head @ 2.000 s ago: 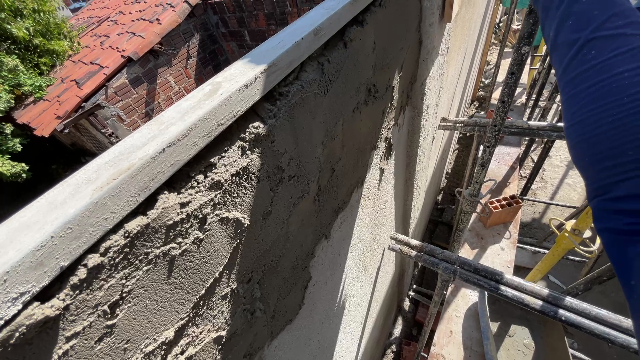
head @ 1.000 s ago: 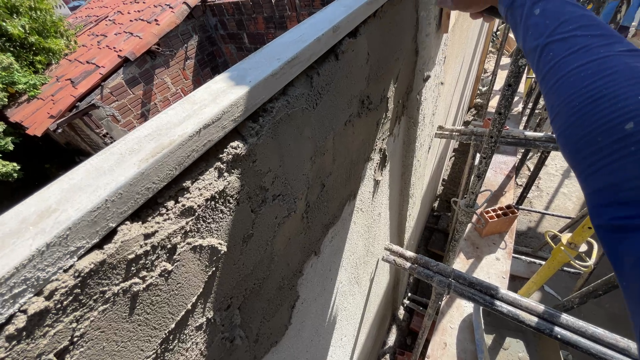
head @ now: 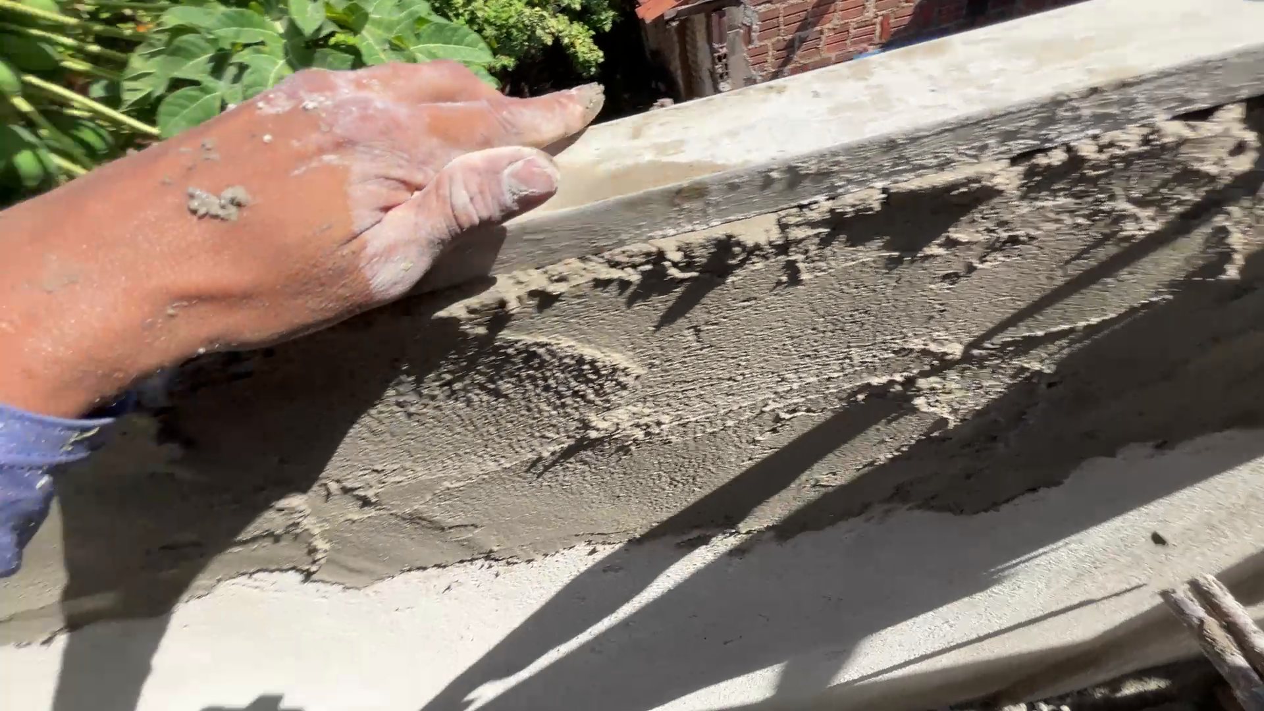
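Observation:
My left hand (head: 434, 183), dusted with pale mortar, comes in from the left in a blue sleeve. It clasps the long pale straight board (head: 790, 128) along the top of the wall, thumb by the near edge. The other fingers lie over the top, their tips partly hidden. Below the board, rough wet mortar (head: 553, 425) covers the upper wall in ridges, with a ragged lower edge. Smoother, paler wall surface (head: 326, 652) shows beneath it. My right hand is not in view.
Green leafy plants (head: 247, 49) stand behind the wall at the upper left. Beyond the board is a brick building (head: 829, 30). Mortar-crusted rods (head: 1220, 632) jut in at the lower right. Long shadows cross the wall.
The view has swung left along the wall. My left hand now shows on the board; the blue-sleeved arm at the right and the scaffold walkway have left view.

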